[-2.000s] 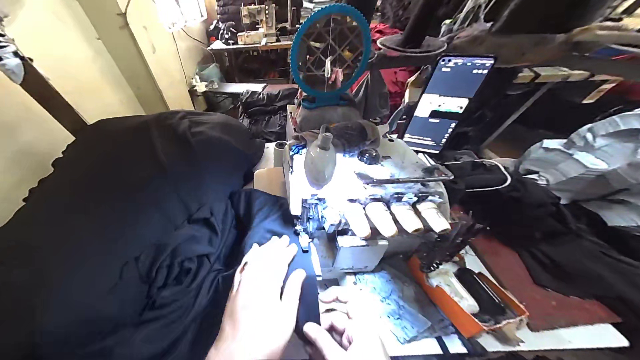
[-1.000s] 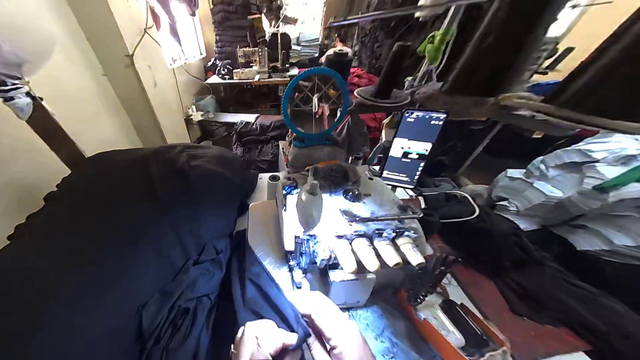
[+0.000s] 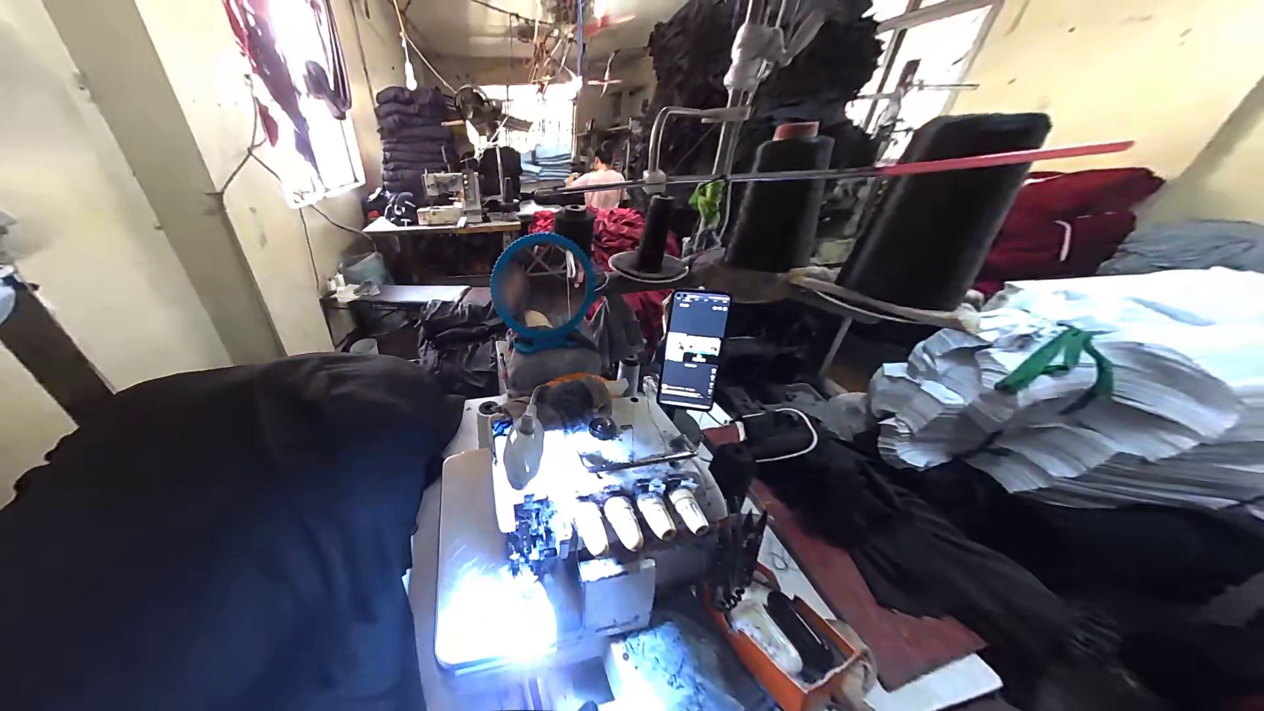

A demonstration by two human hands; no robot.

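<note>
Neither of my hands shows in the current view. An overlock sewing machine (image 3: 612, 474) stands in the middle, its lamp lighting the bare metal cloth plate (image 3: 469, 553) brightly. Several pale tension knobs (image 3: 624, 523) line its front. A blue-rimmed handwheel (image 3: 497, 286) rises behind it. Left of the machine lies a large heap of dark fabric (image 3: 247, 523), its near side touching the edge of the plate. No cloth can be made out under the presser foot, where glare hides detail.
A phone (image 3: 694, 351) stands upright behind the machine. An orange box (image 3: 770, 671) with small tools sits at the front right. Black thread cones (image 3: 780, 197) are on the rack. Bundled pale fabric (image 3: 1066, 395) lies right. A person (image 3: 600, 183) is far back.
Both hands, earlier on dark cloth at the machine's front, have left the view. The dark cloth strip in front of the needle area is gone from the plate. The view has tilted up.
</note>
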